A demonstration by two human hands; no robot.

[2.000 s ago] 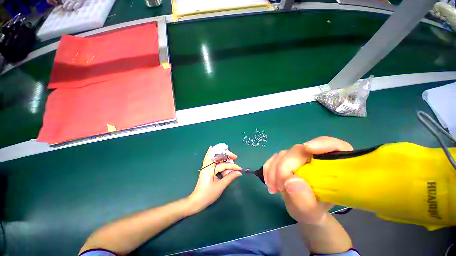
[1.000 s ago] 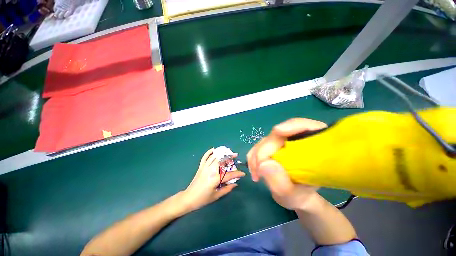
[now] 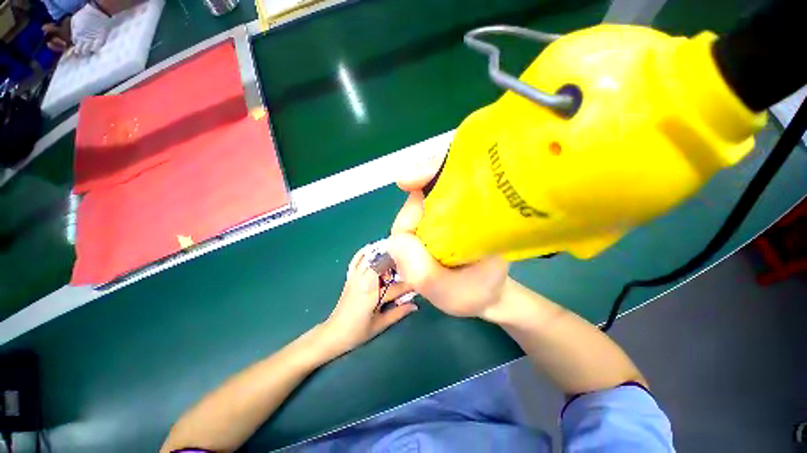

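Note:
My left hand [image 3: 358,301] holds a small pale appliance unit [image 3: 383,263] over the green bench, with thin dark wires at its open side. My fingers cover much of the unit. My right hand [image 3: 456,279] is closed around the lower part of a large yellow electric screwdriver [image 3: 566,142], close above the unit. The screwdriver's bit is hidden behind my right hand, so I cannot tell whether it touches the unit. A metal hanging loop shows on the screwdriver's body.
A red mat [image 3: 181,168] lies at the left beyond the pale rail [image 3: 341,181]. A black box [image 3: 19,398] is at the lower left. A black cable [image 3: 708,257] hangs at the right. Another person's gloved hand [image 3: 87,31] is by a white tray [image 3: 111,62].
The screwdriver has tilted up and moved left with my right hand, close to the unit. It now blocks the view of the loose screws and the clear bag. The view has shifted.

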